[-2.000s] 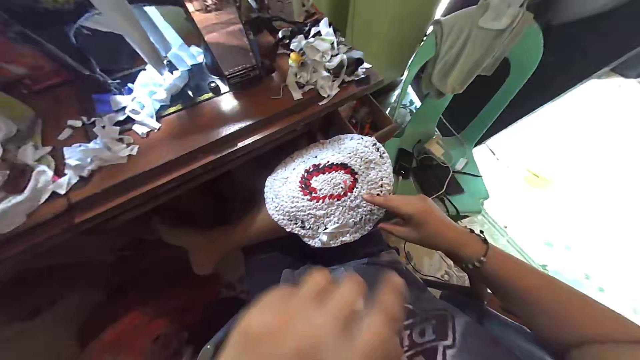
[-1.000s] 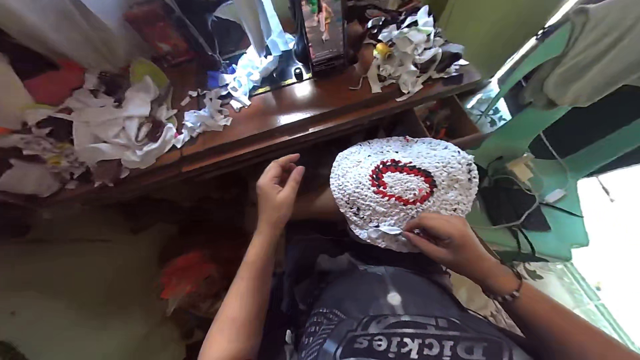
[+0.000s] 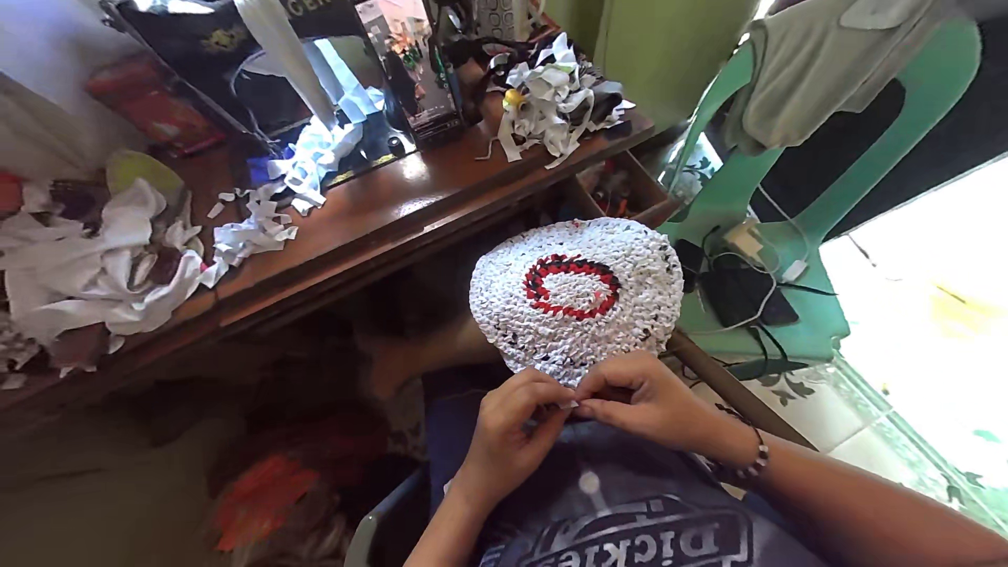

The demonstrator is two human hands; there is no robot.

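Note:
A round white mat (image 3: 583,295), worked from fabric strips with a red and black ring near its centre, lies over my lap. At its near edge my left hand (image 3: 520,425) pinches a small white strip end (image 3: 568,404) between thumb and finger. My right hand (image 3: 642,398), with a beaded bracelet at the wrist, meets it fingertip to fingertip and pinches at the same near edge of the mat. How far the strip runs between the fingers is hidden.
White fabric scraps (image 3: 102,260) lie at the left of the brown wooden table (image 3: 346,228), with more strips (image 3: 559,102) near its right corner. An open drawer (image 3: 622,185) juts out below. A green plastic chair (image 3: 819,260) holds cables and a draped cloth.
My left hand has come over to the mat's near edge and now pinches there beside my right hand; one second ago it was raised apart, left of the mat.

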